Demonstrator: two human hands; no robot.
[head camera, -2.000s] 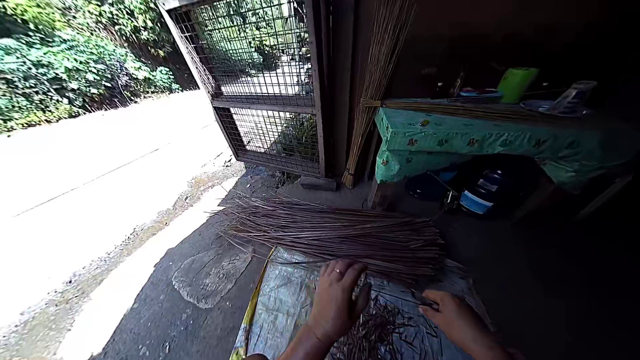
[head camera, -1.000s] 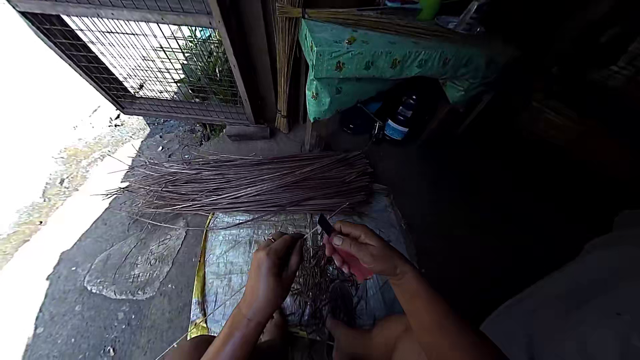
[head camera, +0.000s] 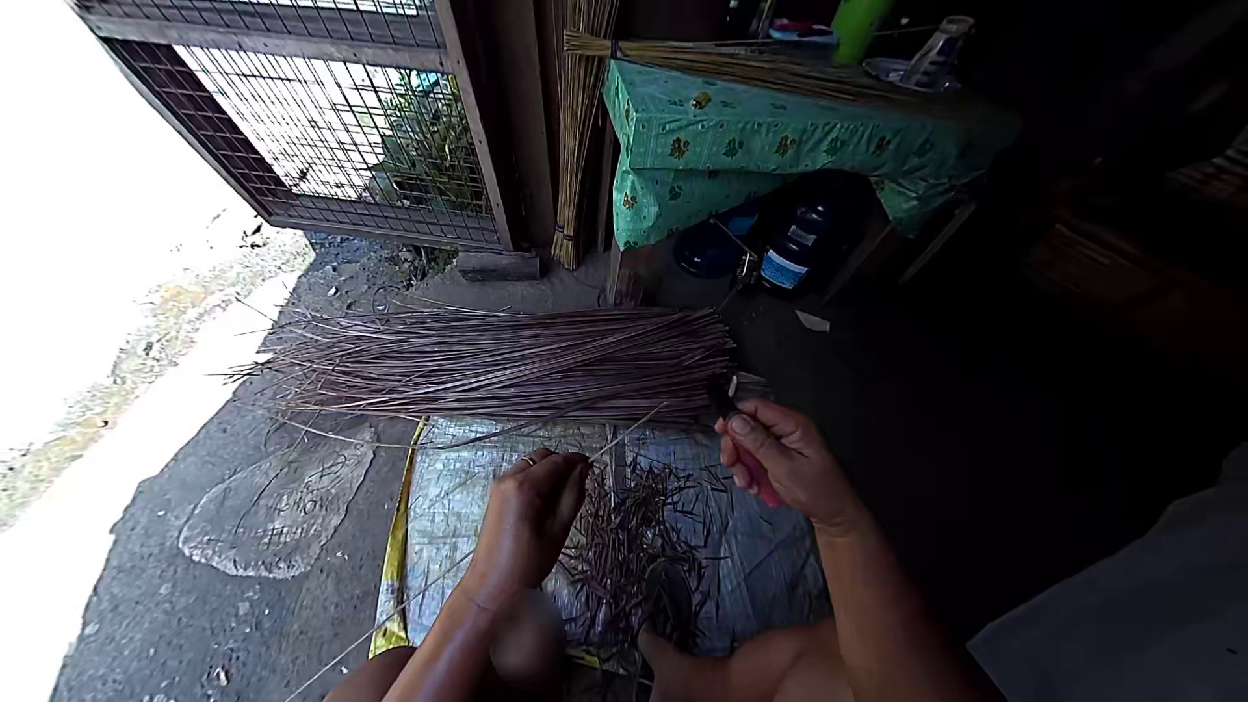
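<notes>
My left hand, with a ring on one finger, pinches a thin stick whose pale end points up and right; its long part trails down left. My right hand grips a red-handled cutting tool with a dark head, apart from the stick. Beyond both hands a big bundle of thin purplish-brown sticks lies crosswise. Below and between the hands, short dark trimmings are heaped on a whitish woven plastic sheet with a yellow edge.
A wire-mesh wooden gate stands at the upper left. Behind the sticks is a table with a green patterned cloth, carrying a bundle of thin sticks. Another stick bundle stands upright beside it. Dark blue containers sit underneath.
Two seconds ago my left hand was down at the sheet. One second ago the hands were close together at the tool; now they are apart, with the right hand farther right.
</notes>
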